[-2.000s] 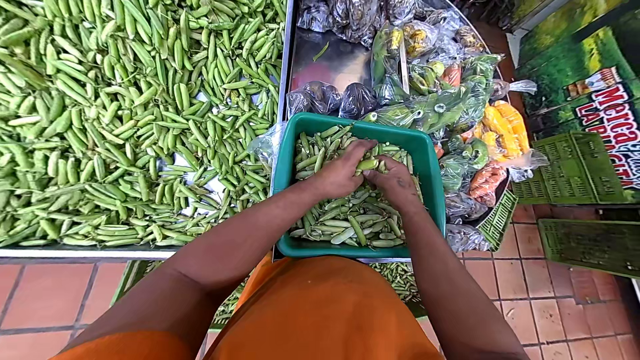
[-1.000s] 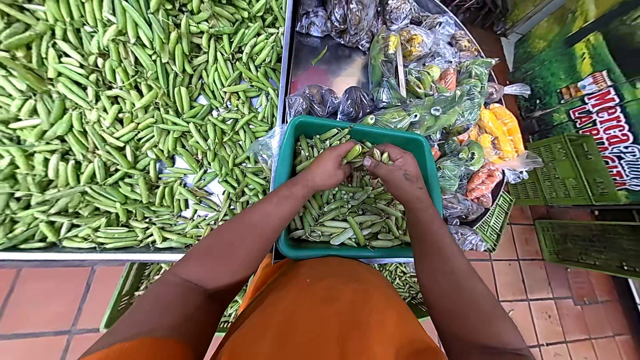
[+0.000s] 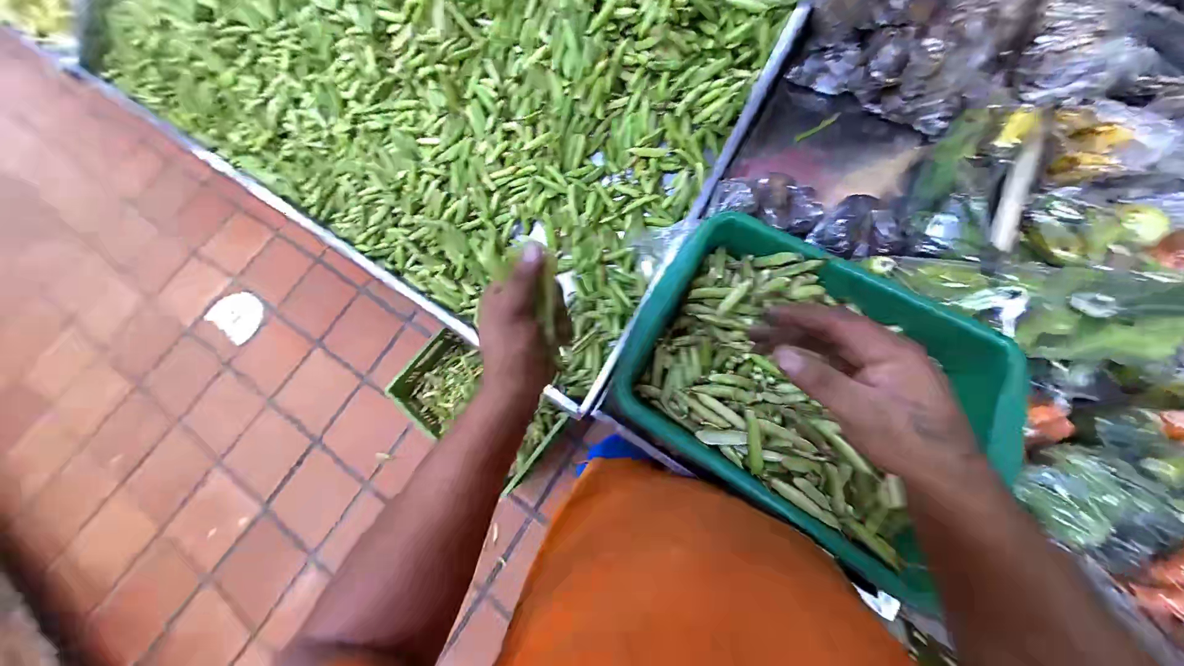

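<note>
My left hand (image 3: 523,324) is over the near edge of the display bin, with green pea pods (image 3: 551,310) in its grip; motion blurs it. Loose pea pods (image 3: 444,120) cover the wide bin around and beyond it. A green plastic tub (image 3: 925,314) partly filled with pods (image 3: 740,407) stands to the right of the bin's metal divider. Above those pods is my right hand (image 3: 851,370), its fingers slightly bent and apart, with nothing visible between them.
Plastic-bagged produce (image 3: 1091,333) lies right of the tub, and dark bagged items (image 3: 888,65) lie behind it. A green crate (image 3: 435,384) with pods sits low beneath the bin's edge. The tiled floor (image 3: 231,444) bears a white piece (image 3: 236,317) at left.
My left hand has left the tub and moved left over the bin with pods. My right hand remains above the tub, now apart from the left. The view has swung left.
</note>
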